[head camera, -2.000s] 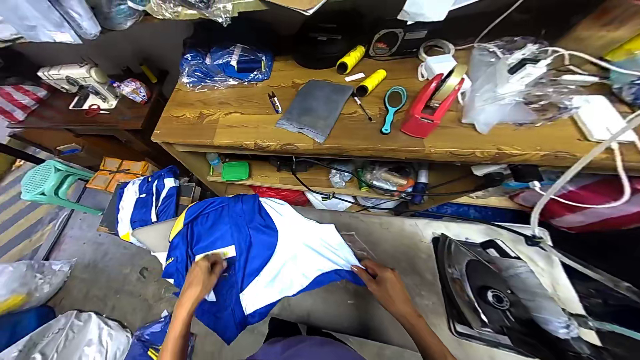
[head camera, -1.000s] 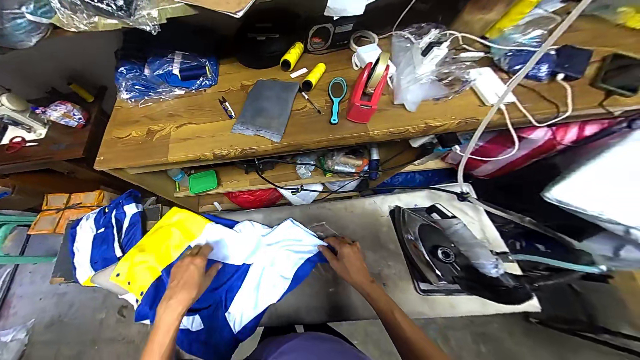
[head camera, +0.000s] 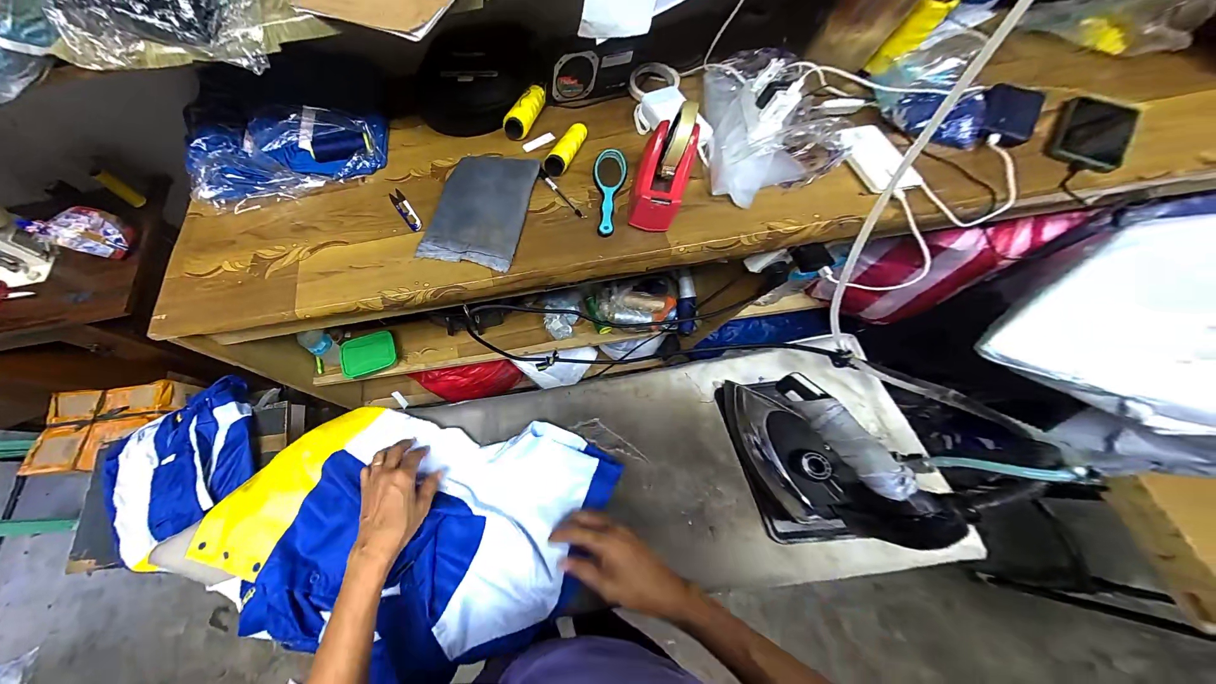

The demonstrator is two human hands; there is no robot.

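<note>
A blue, white and yellow garment point(head camera: 513, 494) lies on the grey ironing board point(head camera: 665, 475) in front of me. My left hand point(head camera: 394, 499) rests palm down on its blue and white part, fingers spread. At the garment's right edge is my right hand point(head camera: 617, 560), fingers apart and slightly blurred; whether it touches the cloth I cannot tell. To the right, a steam iron point(head camera: 807, 456) with a wrapped handle sits on a pale pad point(head camera: 902, 408) at the board's end.
Behind the board runs a wooden table point(head camera: 351, 256) with a red tape dispenser point(head camera: 662, 176), a blue-handled brush point(head camera: 609, 190), a grey cloth piece point(head camera: 483, 209) and yellow thread cones point(head camera: 567, 149). A hose point(head camera: 936, 133) crosses above the iron. Folded blue and white clothing point(head camera: 180, 465) lies at the left.
The garment's yellow part, scarcely visible two seconds ago, is now spread out at the left. My right hand has come off the far right corner of the cloth and moved nearer to me.
</note>
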